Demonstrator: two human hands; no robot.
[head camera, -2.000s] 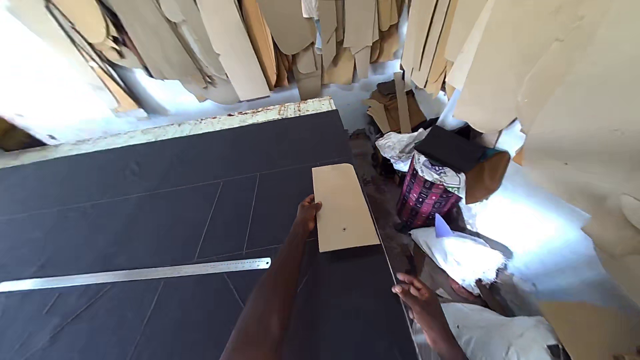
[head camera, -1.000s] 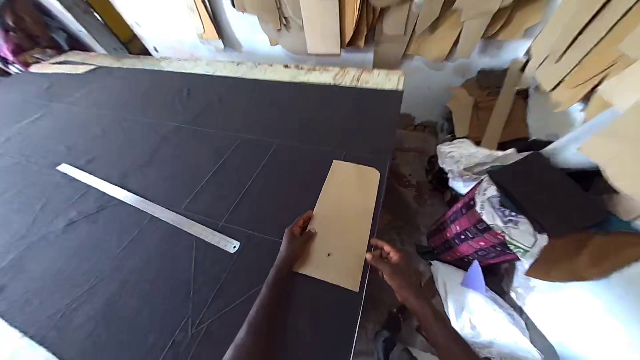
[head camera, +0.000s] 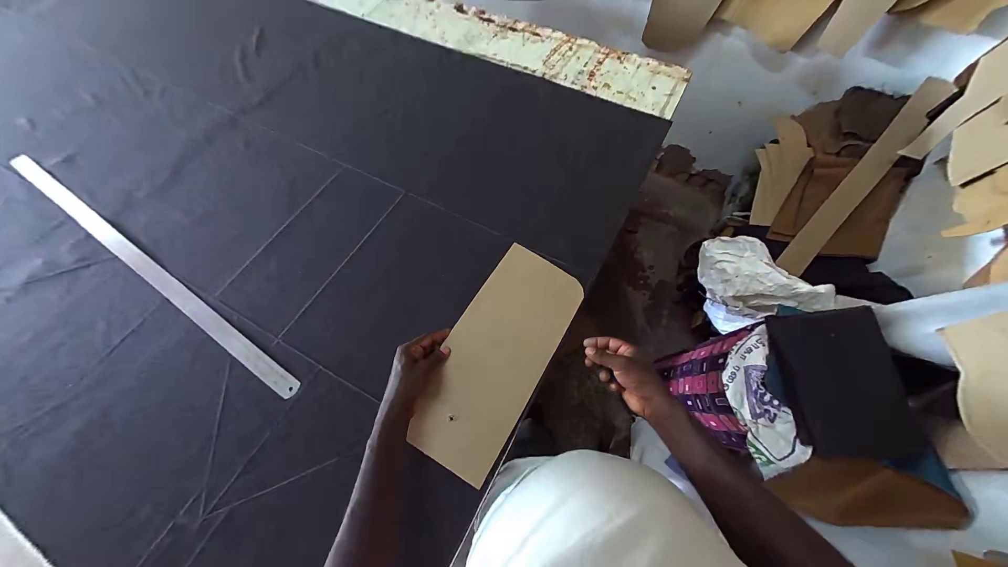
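A tan card pattern piece (head camera: 504, 362) with one rounded corner and a small hole lies on dark cloth (head camera: 504, 150) along the right edge of the table. My left hand (head camera: 424, 362) grips its left edge, thumb on top and fingers partly hidden. Just past the table edge, to the right of the card, my right hand (head camera: 618, 370) is raised with its fingers curled; whether something thin sits between the fingertips cannot be told. To the left a metal ruler (head camera: 157, 276) rests diagonally on the cloth, among thin chalk-like lines.
The table's pale, worn far edge (head camera: 583, 67) shows beyond the cloth. On the right, beside the table, stand a pink-and-black patterned bag (head camera: 709, 386), a crumpled white sack (head camera: 748, 276) and black folded material (head camera: 846, 386). Card patterns (head camera: 866, 181) lean and hang by the wall.
The view has shifted considerably. My left hand stays at the card's left edge. My right hand, close to the card's right edge a second ago, is now farther off it.
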